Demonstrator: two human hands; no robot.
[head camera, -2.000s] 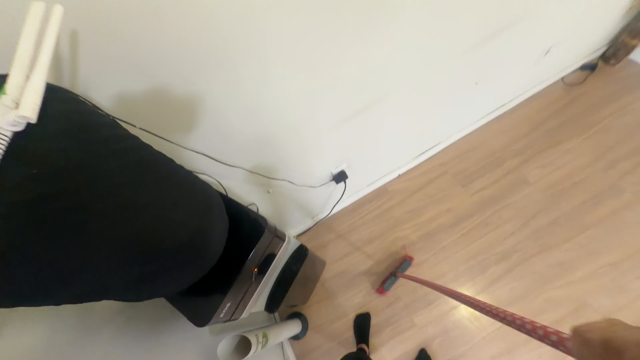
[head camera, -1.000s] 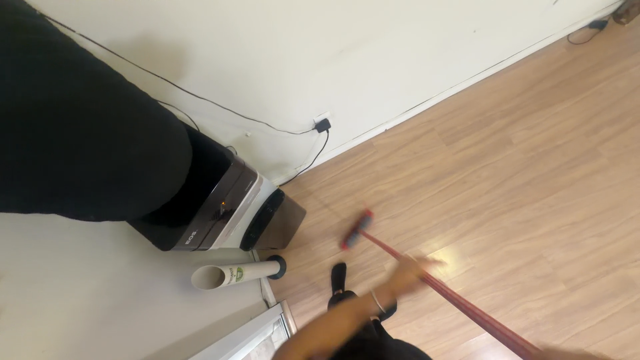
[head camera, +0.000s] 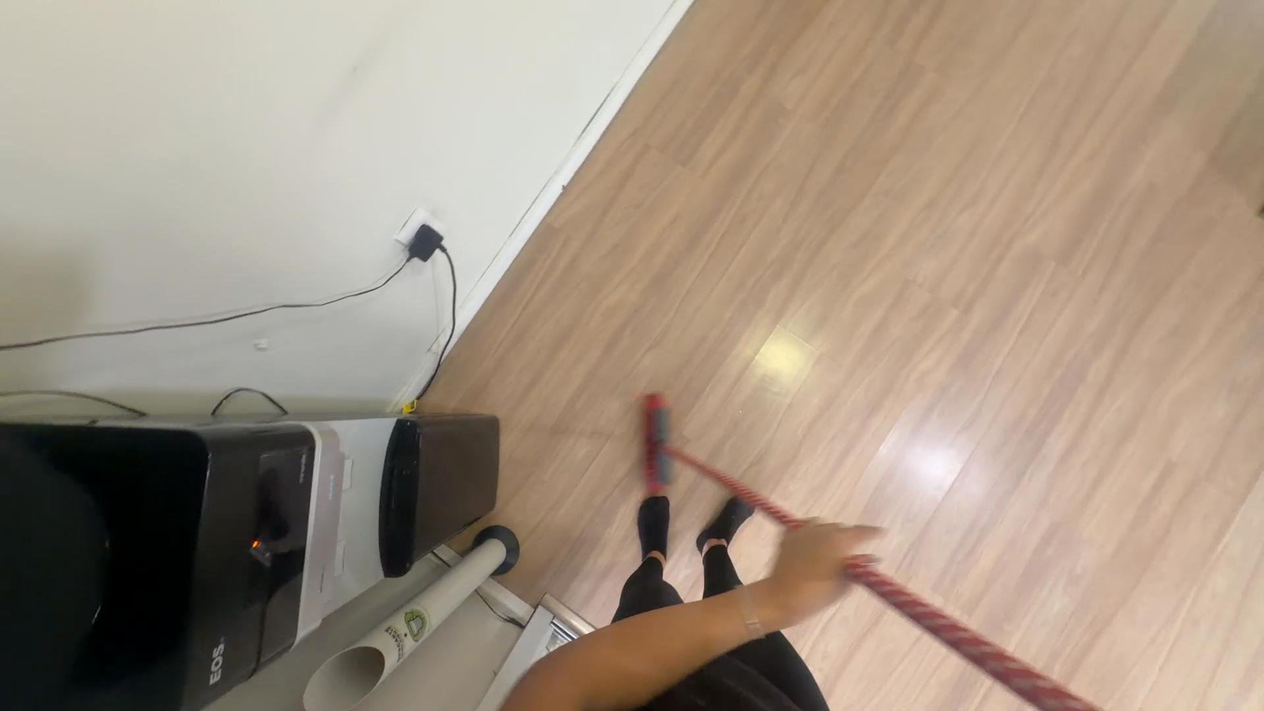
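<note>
My left hand (head camera: 818, 565), somewhat blurred, is around the middle of a red-and-white patterned broom handle (head camera: 953, 627), with a bracelet at the wrist. The handle slants from the lower right edge up to the red and grey broom head (head camera: 656, 444), which rests on the wood-look floor just in front of my feet in black socks. The upper end of the handle runs out of the frame at the lower right. My right hand is not in view.
A black EOS appliance (head camera: 237, 553) and a dark brown bin-like box (head camera: 456, 469) stand left by the wall. A white tube (head camera: 434, 602) leans near them. A black plug adapter (head camera: 426, 242) sits in the wall socket, its cords hanging. A white-framed object (head camera: 538, 642) lies beside my left arm.
My left hand was out of view at first and has come onto the broom handle. My right hand, earlier on the handle, has left the view. The broom head has moved nearer my feet. The view has turned.
</note>
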